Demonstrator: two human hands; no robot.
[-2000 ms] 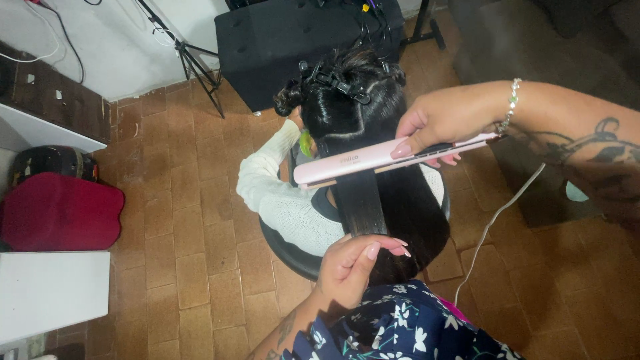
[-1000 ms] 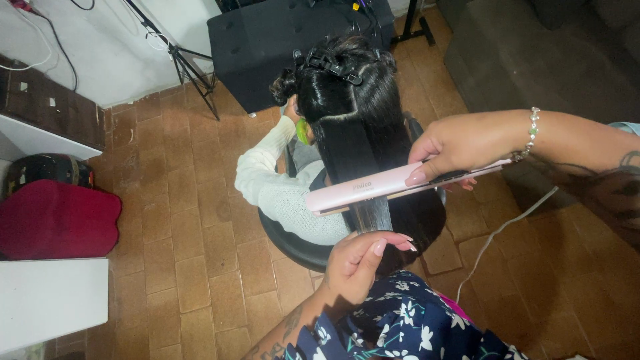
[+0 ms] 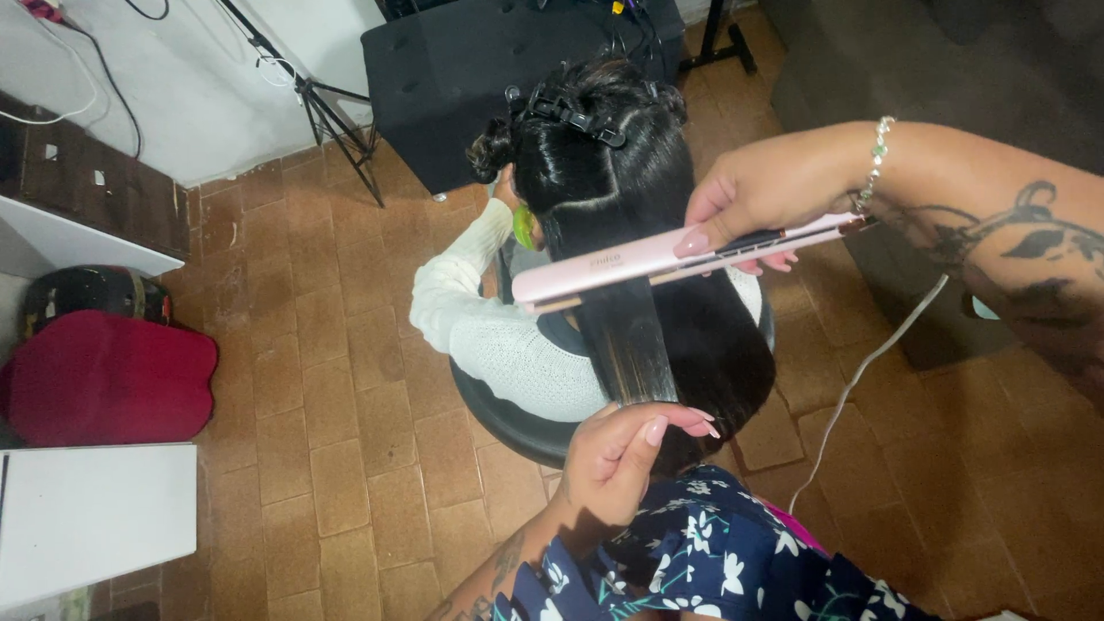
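My right hand (image 3: 759, 198) grips a pink hair straightener (image 3: 604, 263), whose plates lie across a flat section of dark hair (image 3: 625, 345) near the seated person's neck. Lower on that section, my left hand (image 3: 617, 457) holds the hair between its fingers and thumb. The person sits with their back to me in a knitted white top (image 3: 526, 358). Black hair clips (image 3: 573, 119) pin up the hair on the crown. Loose dark hair (image 3: 724, 379) hangs down the back, right of the section. A green thing (image 3: 523, 226) shows by the person's left ear.
The person sits on a round-edged black chair (image 3: 500, 427). A black tufted ottoman (image 3: 448, 95) and a tripod (image 3: 332, 112) stand ahead. A white cord (image 3: 849, 388) hangs at right beside a grey sofa (image 3: 862, 129). Left are a red cushioned seat (image 3: 112, 379) and a white surface (image 3: 99, 517).
The straightener was lower on the hair, nearer my left hand, one second ago; now it lies higher, closer to the head. My left hand still holds the section.
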